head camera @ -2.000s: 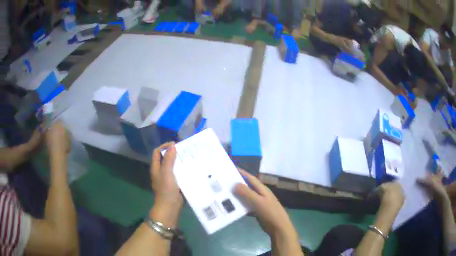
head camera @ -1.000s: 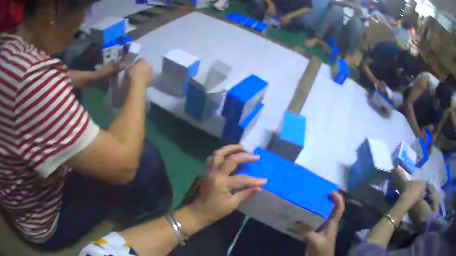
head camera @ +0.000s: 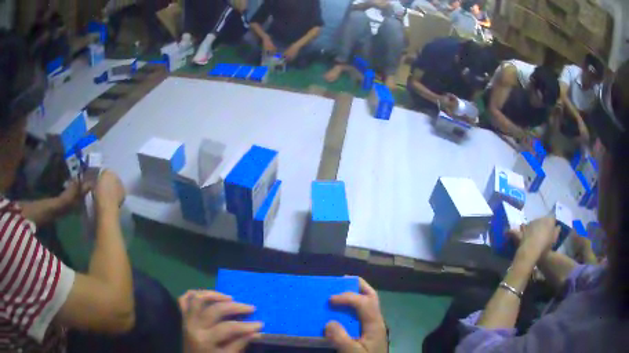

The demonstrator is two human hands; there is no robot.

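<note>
A retail carton [head camera: 290,300] is held low in front of me, its plain blue side up and its long side across the view. My left hand [head camera: 219,324] grips its left end, with fingers over the blue face. My right hand [head camera: 357,318] grips its right end, with fingers on the blue face and near edge. The carton's underside and both wrists are hidden or cut off by the bottom edge. Whether its far flaps are closed cannot be told.
On the white-topped table [head camera: 241,110] stand a light-blue-topped carton [head camera: 329,201], blue cartons [head camera: 252,176], an open carton [head camera: 200,196] and a white-topped carton [head camera: 160,157]. More cartons [head camera: 461,207] stand at right. Seated people work at left, right and across.
Since one second ago the view has swung left and the carton sits lower, nearly level, blue side up. Two seconds ago its white printed face was toward me. Both hands still hold it.
</note>
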